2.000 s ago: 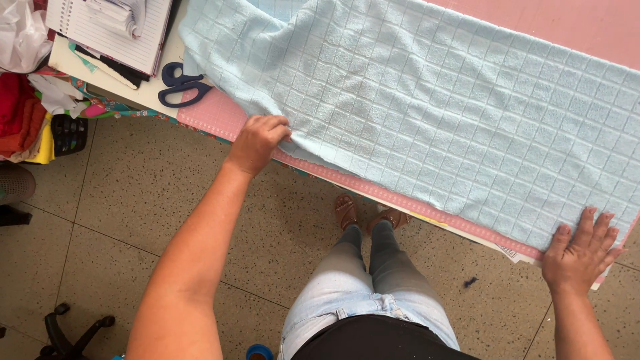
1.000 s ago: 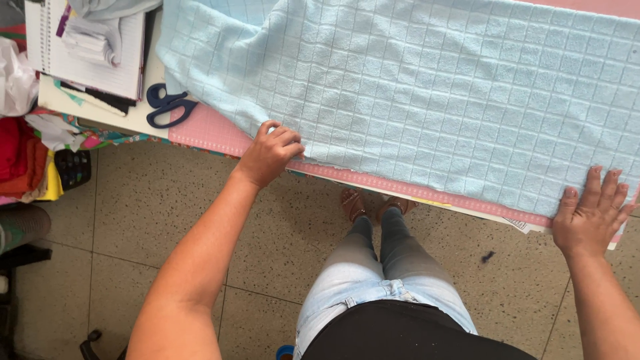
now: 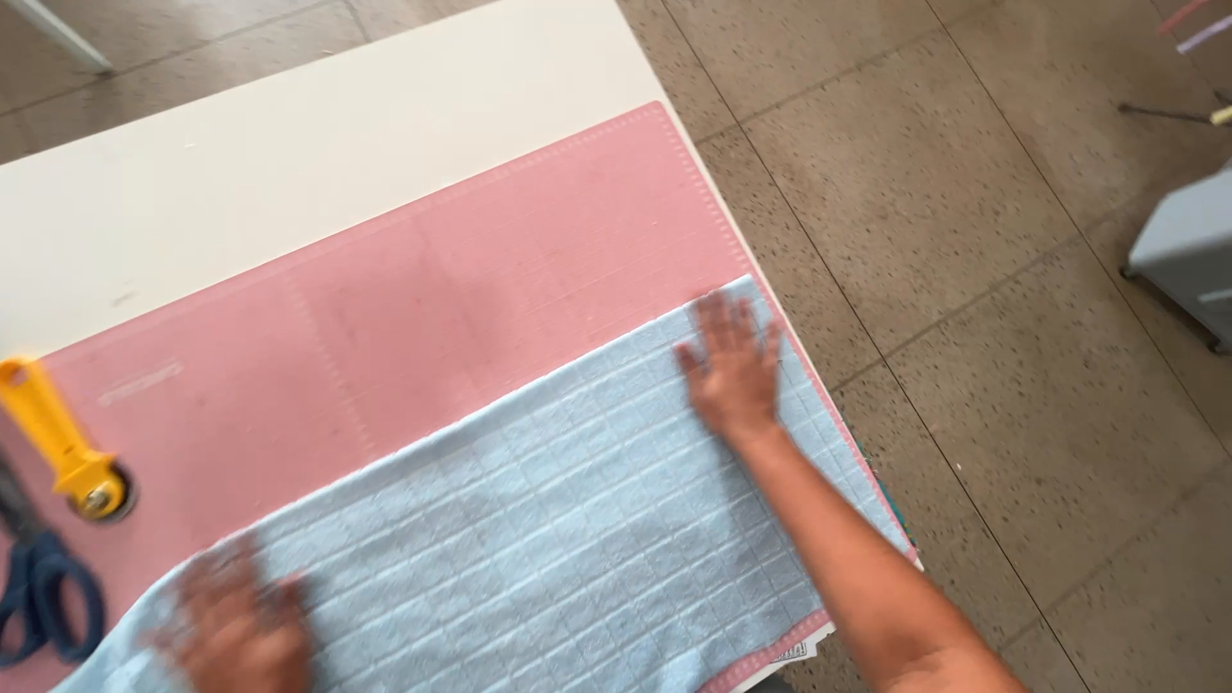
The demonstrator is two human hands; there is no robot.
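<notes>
A light blue fabric with a raised grid pattern [image 3: 539, 539] lies over a pink cutting mat [image 3: 462, 298]. Near the fabric's far right corner, my right hand [image 3: 733, 371] rests flat with its fingers spread. My left hand [image 3: 236, 621], blurred, is over the fabric's far edge at the lower left, fingers apart. Neither hand grips anything. A yellow rotary cutter [image 3: 63, 443] lies on the mat at the left. Below it are dark blue-handled scissors [image 3: 48, 587], cut off by the frame's edge.
Both mat and fabric are on a white table [image 3: 318, 125], whose right edge slopes down beside the speckled tile floor [image 3: 924, 221]. A grey cabinet on casters [image 3: 1189, 250] stands at the far right. Some paper [image 3: 804, 648] shows under the mat's near edge.
The view has swung strongly toward the table's far right part. My left hand has released the fabric's near edge and is now at the far edge; my right hand has moved to the far corner.
</notes>
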